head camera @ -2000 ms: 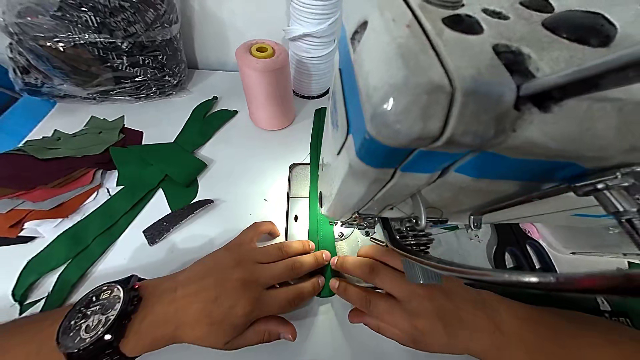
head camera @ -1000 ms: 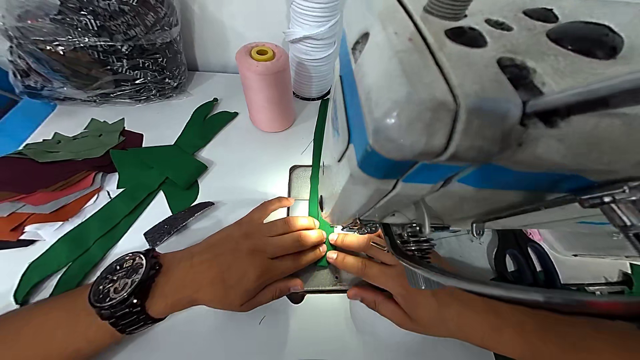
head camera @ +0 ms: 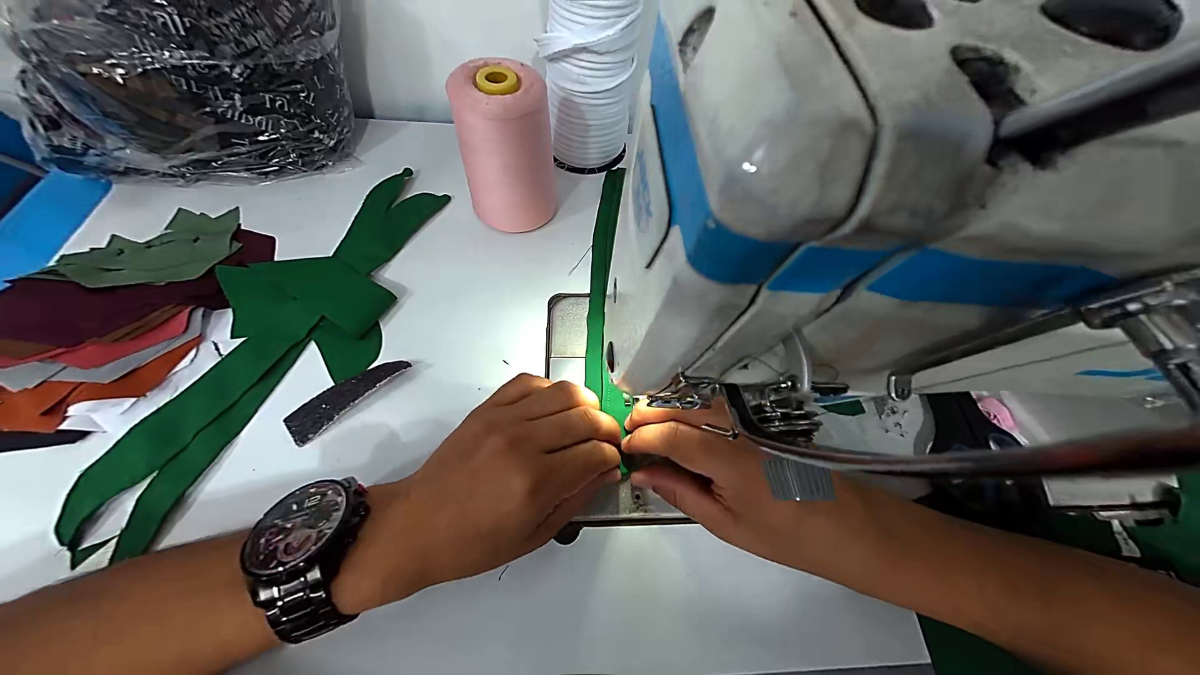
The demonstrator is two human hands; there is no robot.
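A narrow green fabric strip runs along the left side of the sewing machine, over its metal plate. My left hand, its wrist in a black metal watch, grips the strip's near end from the left. From the right, the fingertips of my right hand pinch the same end, close to the lit presser foot. The fingertips of both hands nearly meet. The lowest bit of the strip is hidden between them, and the needle cannot be made out.
Green fabric pieces lie at left beside a stack of coloured fabric scraps. A dark scrap is nearer. Behind stand a pink thread cone, a roll of white tape and a plastic bag of dark printed material.
The strip's near end, which stuck out below my fingers two seconds ago, now lies between them. My left hand's fingers are more curled, and both hands remain beside the presser foot.
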